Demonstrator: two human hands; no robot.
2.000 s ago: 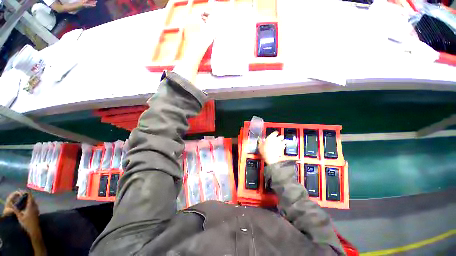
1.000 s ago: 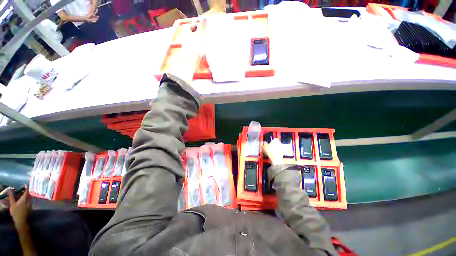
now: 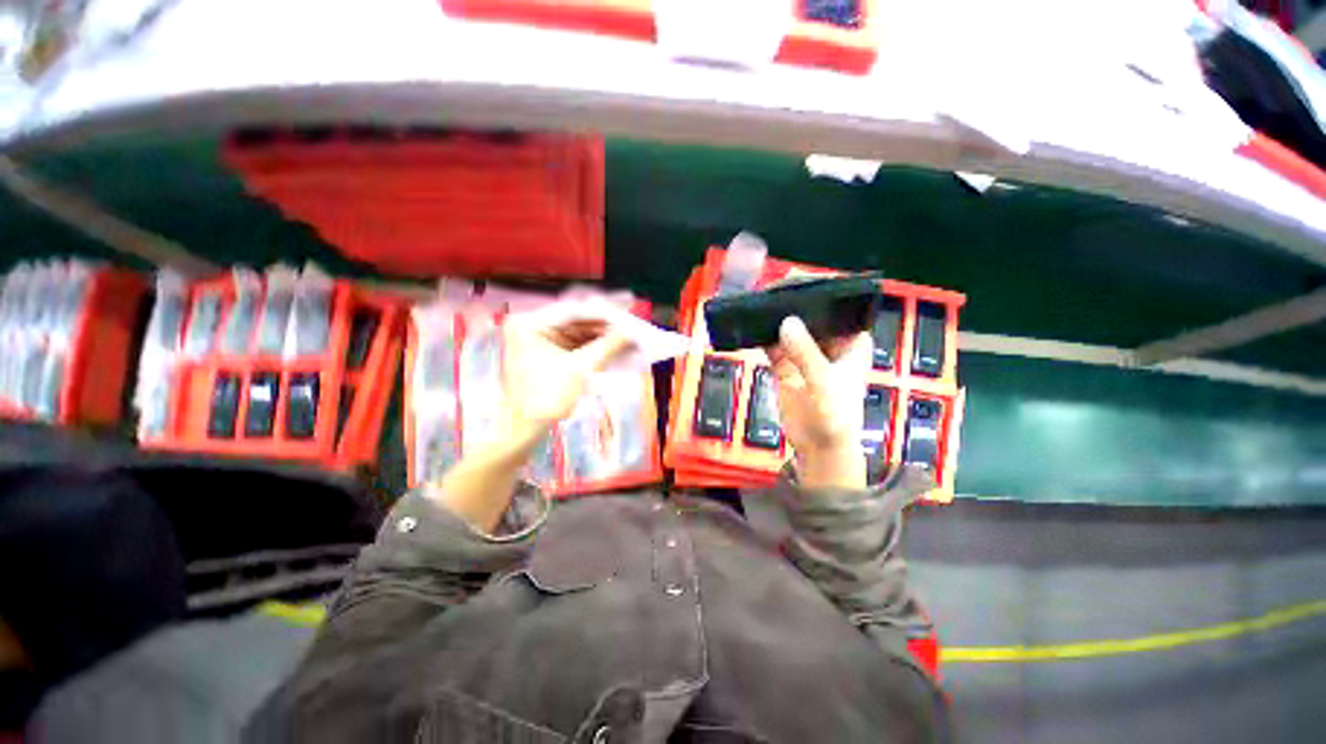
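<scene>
My right hand holds a black mobile phone tilted over the upper row of the phone tray. My left hand pinches a thin whitish poly bag, whose pointed end reaches towards the phone without touching it. Black phones sit in the slots of the phone tray, and one bagged phone stands at its upper left. Part of the upper row is hidden behind the held phone and my right hand.
Trays of bagged phones stand to the left, one holding several bare phones. Stacked red trays lie under the white bench. A person in dark clothes is at lower left.
My left hand has come down from the bench with a whitish bag. My right hand has lifted a black phone from the tray. The view has tilted down.
</scene>
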